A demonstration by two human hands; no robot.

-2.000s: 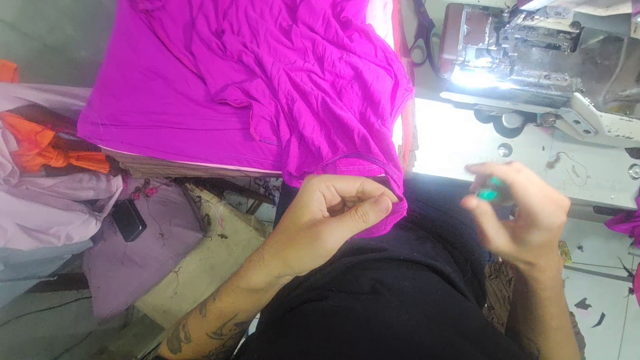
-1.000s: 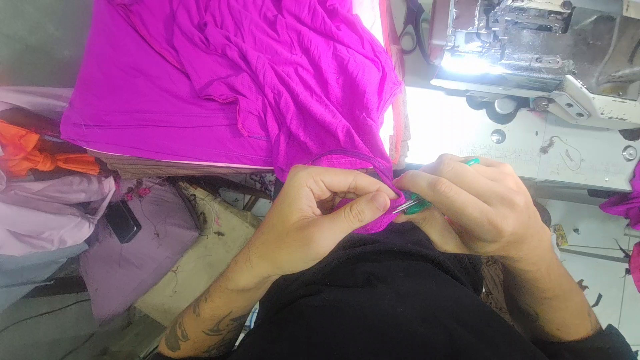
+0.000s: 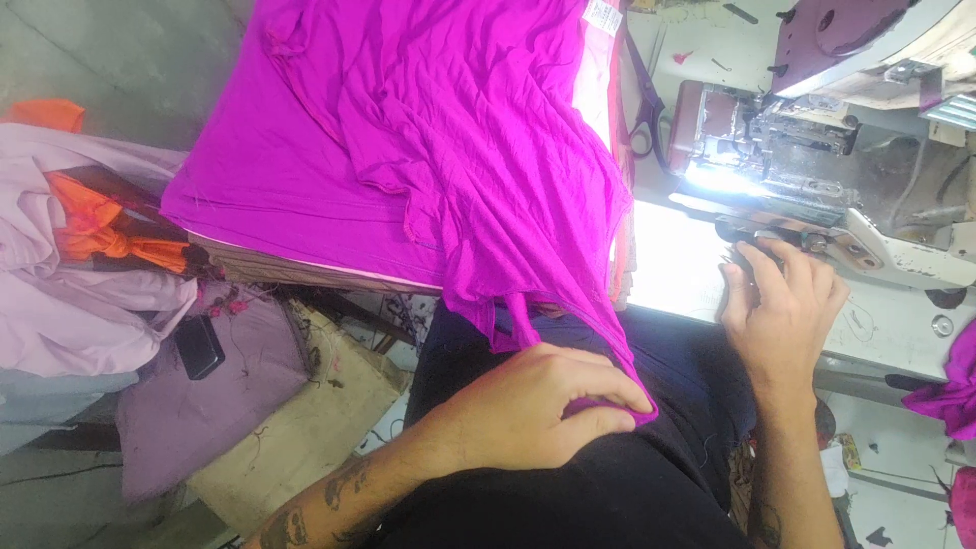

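My left hand [image 3: 564, 404] pinches the narrow edge of a magenta knit garment [image 3: 473, 160] between thumb and fingers, above my lap. The rest of the garment spreads, wrinkled, over a stack of folded fabric [image 3: 305, 280]. My right hand [image 3: 781, 305] is at the white bed of a sewing machine [image 3: 801, 156], thumb and fingertips close together. Something small and dark shows at those fingertips, too unclear to name. Black-handled scissors [image 3: 648, 122] lie between the fabric stack and the machine. The machine's lamp glares over its needle area.
Lilac cloth [image 3: 69, 305] and knotted orange cloth [image 3: 99, 221] hang at the left. A dark phone-like object [image 3: 200, 347] lies on purple fabric [image 3: 229, 396], beside a beige piece [image 3: 320, 427]. More magenta cloth [image 3: 957, 381] is at the right edge.
My right hand was at the garment edge beside my left hand, with small green-handled snips; it has moved right, to the machine bed. My left hand still grips the garment.
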